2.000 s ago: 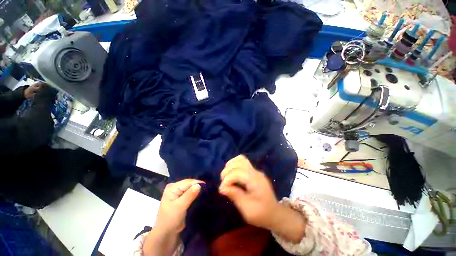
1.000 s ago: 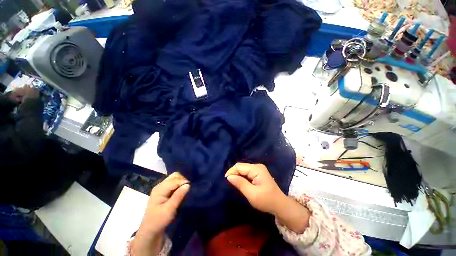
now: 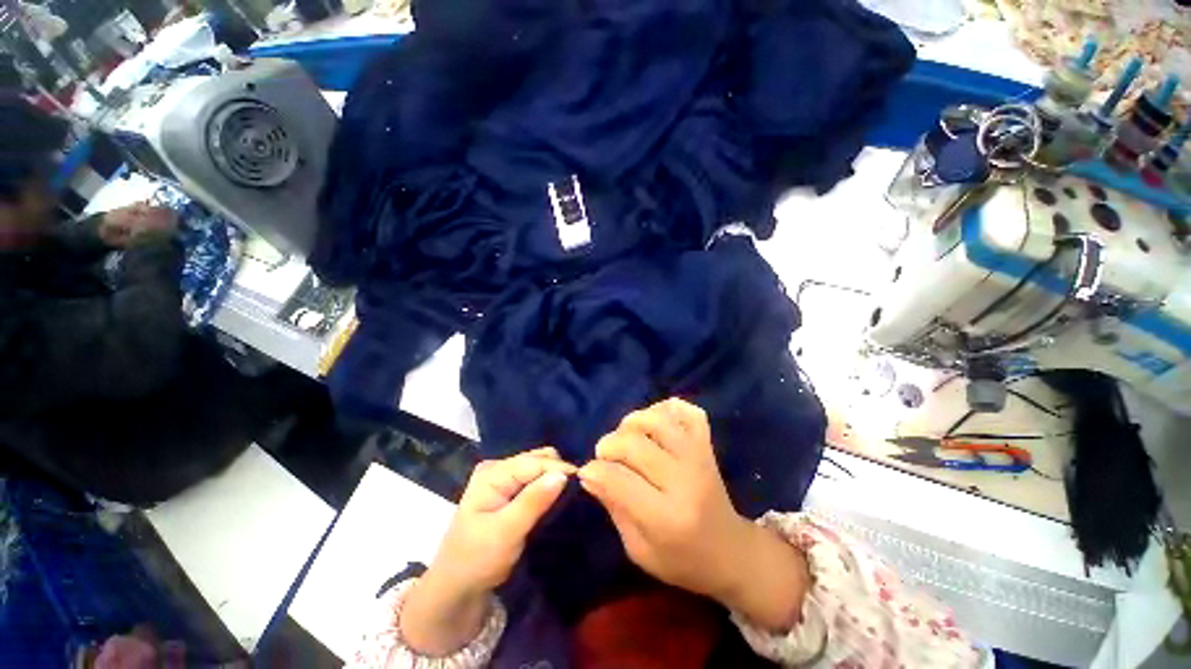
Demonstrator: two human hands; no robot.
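The navy garment (image 3: 614, 301) lies in a large heap over the table centre and hangs over my lap. A small white tag with a dark middle (image 3: 570, 212) lies on it. My left hand (image 3: 503, 523) and my right hand (image 3: 666, 497) meet over the lower part of the garment, fingertips touching or nearly touching. Thumb and forefinger of each hand are pinched together. Something very small and dark shows at the fingertips; I cannot tell whether it is garment edge or thread.
The sewing machine (image 3: 1045, 261) stands at the right, with thread snips (image 3: 973, 454) and black cords (image 3: 1108, 477) below it. A grey machine housing (image 3: 248, 144) is at the upper left. A person in dark clothes (image 3: 105, 327) sits at the left.
My hands were close, moved apart, and are now together again at the fingertips. The view has shifted, so the garment and machine appear further right. The garment heap looks unchanged.
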